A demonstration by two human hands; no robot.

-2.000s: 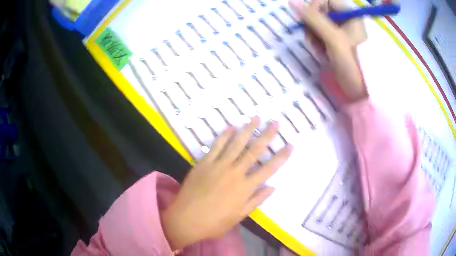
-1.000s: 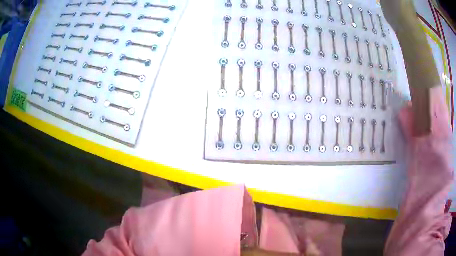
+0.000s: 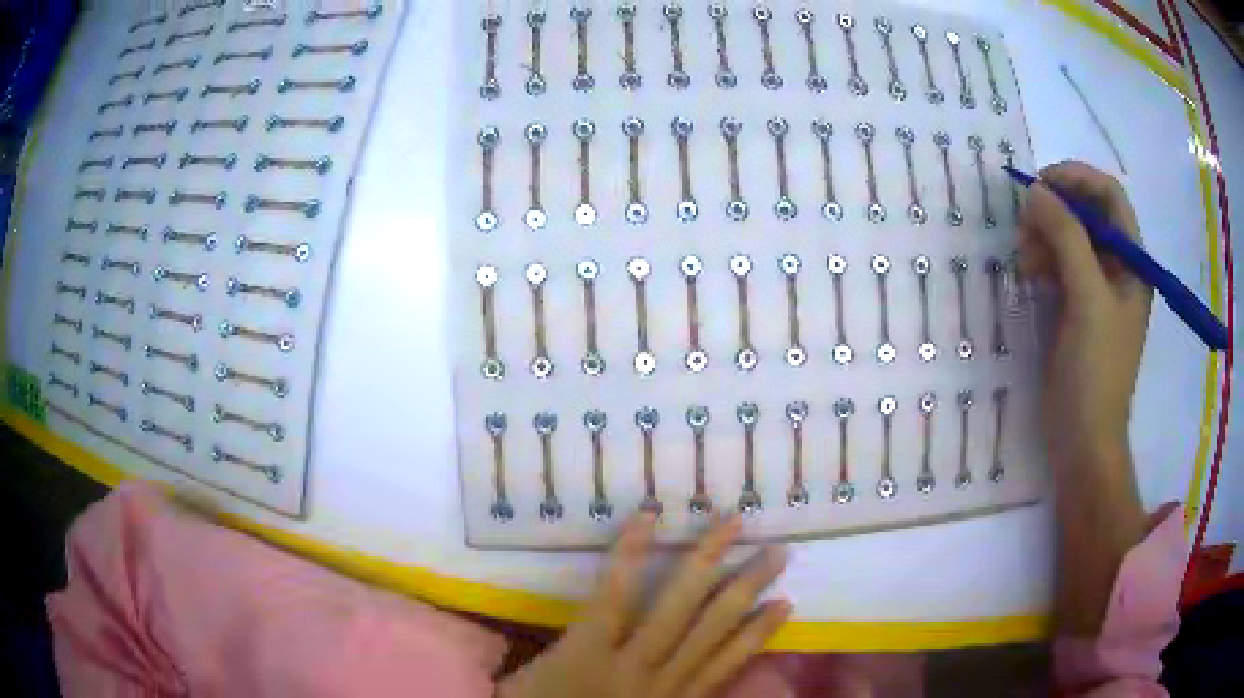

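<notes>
A pale carrier board (image 3: 750, 382) lies in front of me with four rows of brown connector leads (image 3: 692, 314), each with a silver ring at both ends. My right hand (image 3: 1085, 273) is at the board's right edge and holds a blue marker pen (image 3: 1139, 259), its tip near the right end of the second row from the top. My left hand (image 3: 669, 614) is spread with fingers apart, fingertips at the board's near edge; it holds nothing. The bottom of the left hand is cut off by the picture's edge.
A second carrier board (image 3: 307, 396) with rows of leads lies at the left. Yellow tape (image 3: 409, 577) runs along the near table edge, with a green label (image 3: 23, 391) at the left corner. A thin greyish line (image 3: 1094, 119) shows at the upper right. Red and yellow tape is beyond it.
Since one second ago, my left hand has come into view at the board's near edge. The pen in my right hand now shows at the board's right side. The view has shifted.
</notes>
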